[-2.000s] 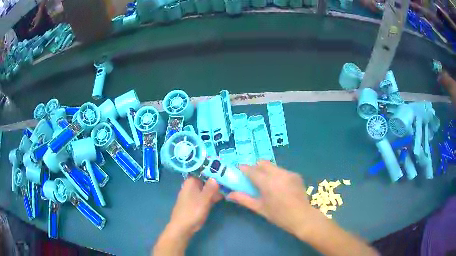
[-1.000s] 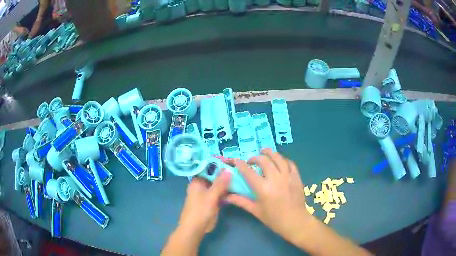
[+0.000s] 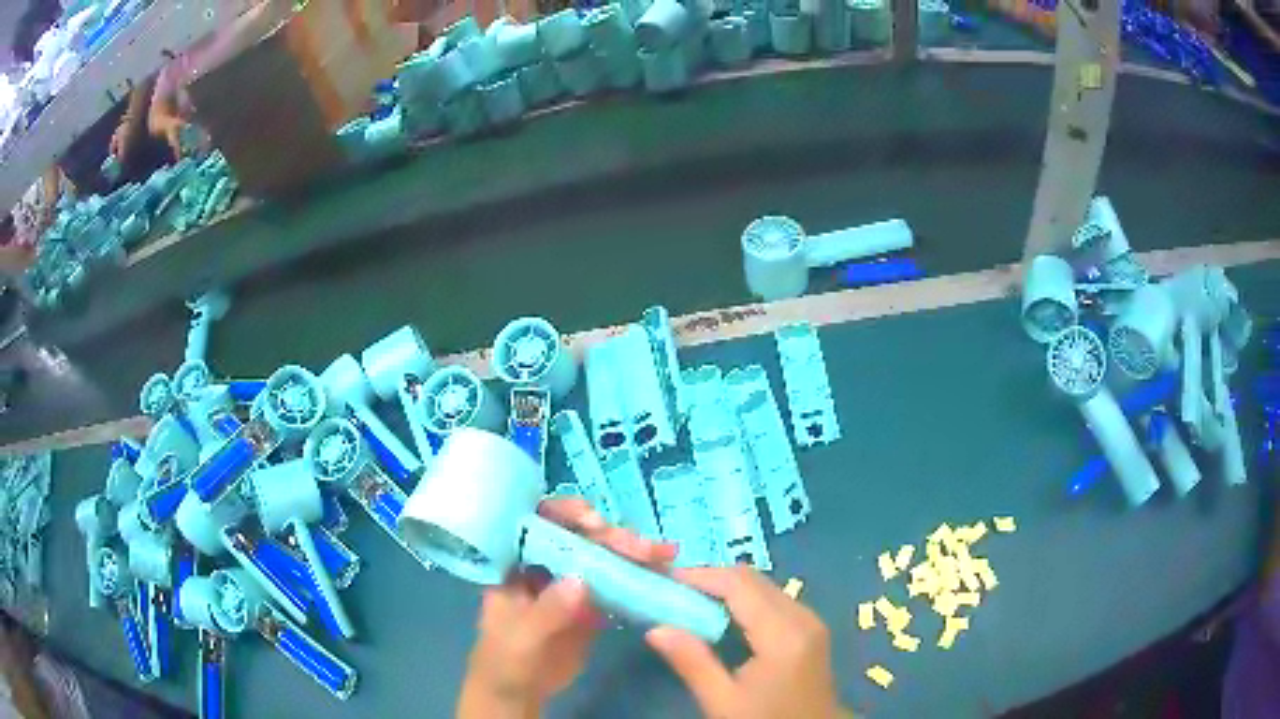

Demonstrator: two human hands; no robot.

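Observation:
A turquoise fan is held in front of me, its round drum head to the left and its handle slanting down to the right. No blue shows on its handle. My left hand grips the handle near the head. My right hand holds the handle's far end. Handle covers lie stacked just beyond my hands. Pale-yellow foam pads lie scattered to the right of my right hand.
Open fans with blue batteries are piled at left. More fans lie at right by a metal post. A fan and a blue piece lie on the conveyor. A carton and a person's hand are at upper left.
The held fan has turned over, so its drum's side now shows instead of the spoked grille. The fan and blue piece on the conveyor have moved left. The view has shifted.

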